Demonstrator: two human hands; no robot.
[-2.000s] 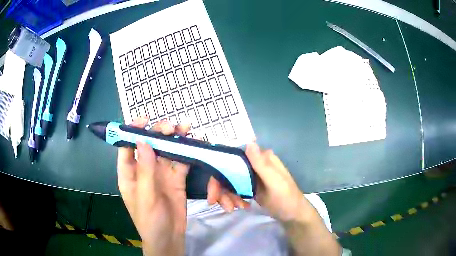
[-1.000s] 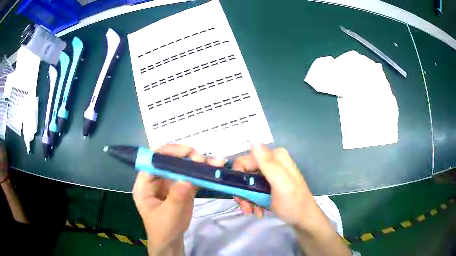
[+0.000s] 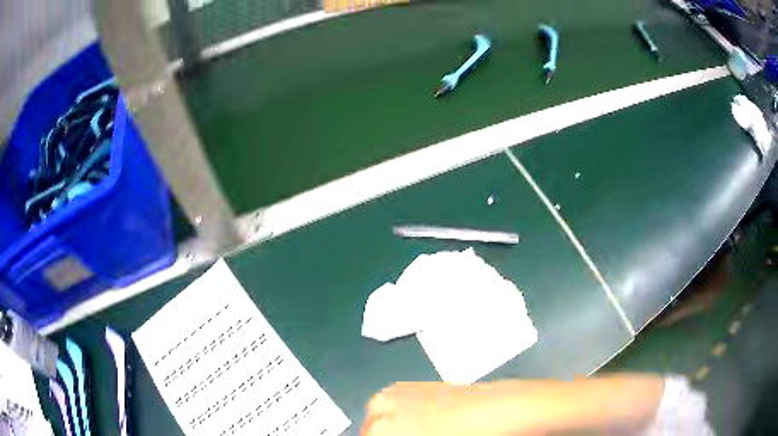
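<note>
My right hand [image 3: 388,414] and forearm reach in from the lower right. The hand is cut off by the bottom edge, so its fingers and anything in them are hidden. My left hand is out of the picture. No held pen shows. The printed label sheet [image 3: 226,358] lies at the lower left. A crumpled white paper [image 3: 461,285] rests over another white sheet [image 3: 482,349] just beyond my right hand. A slim silver-grey blade tool [image 3: 456,234] lies behind them. Waiting pens [image 3: 77,375] lie side by side at the lower left, with a white-panelled pen [image 3: 119,375] beside them.
A blue crate [image 3: 141,221] of pens stands at the left beside a metal post [image 3: 162,119]. A pale rail [image 3: 401,174] crosses the view. Beyond it, blue pens lie apart on a green surface: left [image 3: 467,65], middle [image 3: 550,53], right [image 3: 647,40]. A white piece [image 3: 751,121] lies far right.
The view has swung up and to the right. The blue pen and my left hand have left the picture. My right forearm now lies across the bottom. The full crate and far pens have come into view.
</note>
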